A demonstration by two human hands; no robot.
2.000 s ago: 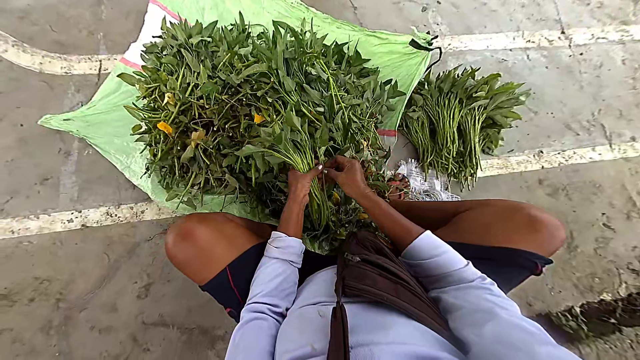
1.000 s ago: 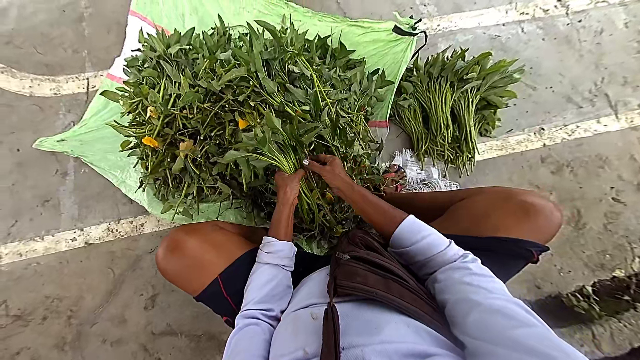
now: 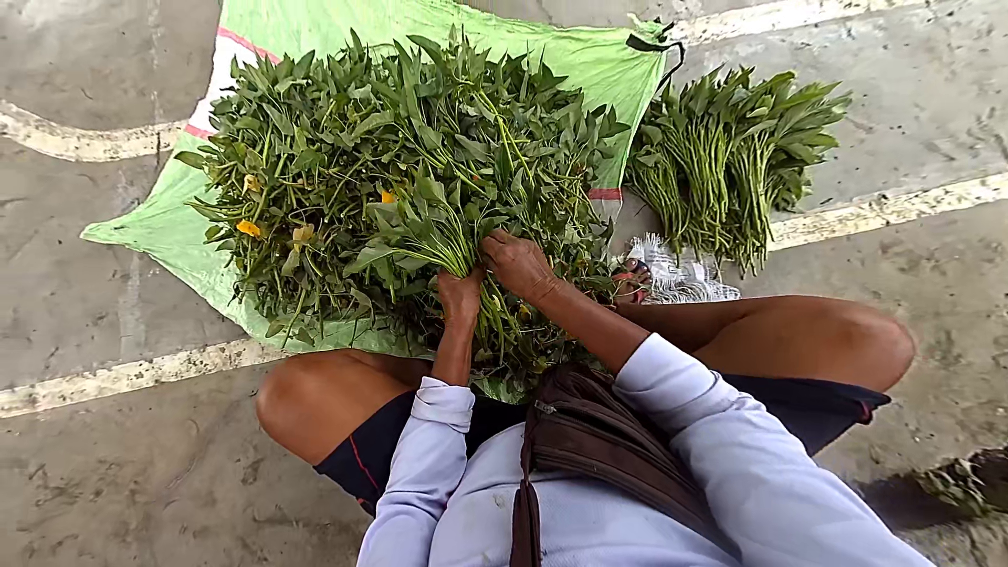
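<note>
My left hand [image 3: 460, 294] is closed around a bunch of leafy green stems [image 3: 441, 240], with the leaves fanning up and to the left. Touching the right side of that bunch is my right hand [image 3: 516, 264], its fingertips bent in by the stems; what they pinch is hidden. Both hands are over the near part of a large heap of leafy greens [image 3: 331, 150], which has a few yellow leaves in it. Under the heap is a light green woven sheet [image 3: 165, 213] with a white and red band.
Bundled greens [image 3: 717, 165] lie on the concrete floor right of the sheet, stems toward me. White frayed strips [image 3: 681, 272] lie by my foot. A black tie [image 3: 657, 46] is on the sheet's corner. Plant scraps [image 3: 953, 484] lie at lower right. My folded legs flank the heap.
My left hand holds a bunch of stems throughout. My right hand stays beside it, its fingers slightly differently placed. The heap and the bundled greens look the same.
</note>
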